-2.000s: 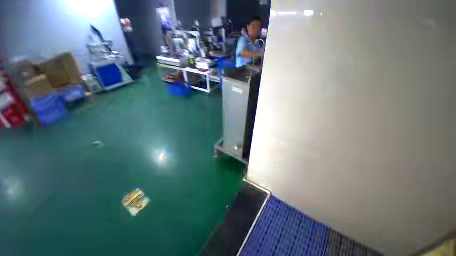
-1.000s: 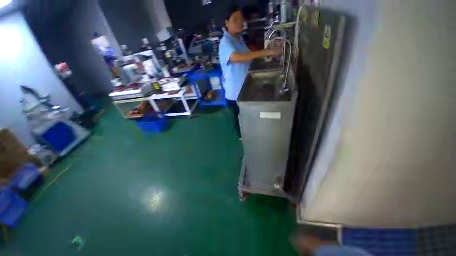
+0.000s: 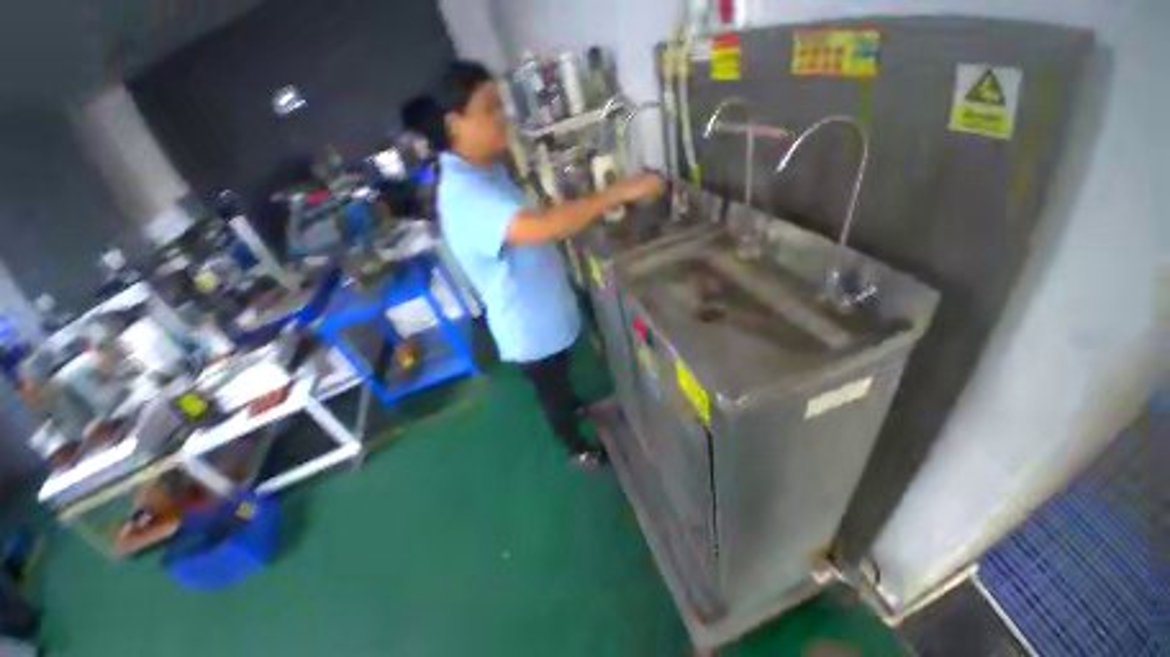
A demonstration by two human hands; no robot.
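Neither of my hands is clearly in view; only a small blurred skin-toned patch shows at the bottom edge, right of the middle. A stainless sink unit (image 3: 796,475) stands nearest in front of me, with a grey basin on top. Curved silver taps (image 3: 862,173) rise along its back. The grey back panel (image 3: 898,128) carries yellow and red stickers. A person in a light blue shirt (image 3: 513,276) stands at the far end of the sink, one arm stretched over it near a tap.
A blue cart (image 3: 404,340) and white-framed workbenches (image 3: 276,398) with cluttered tops stand at the left. A blue tub (image 3: 225,539) sits on the green floor (image 3: 475,552) below. A white wall end (image 3: 988,488) and a blue floor mat (image 3: 1091,565) are at the right.
The view has swung right and come closer to the sink unit, so its top and back panel now show. The blurred hand and sleeve seen at the lower right a second ago are mostly gone.
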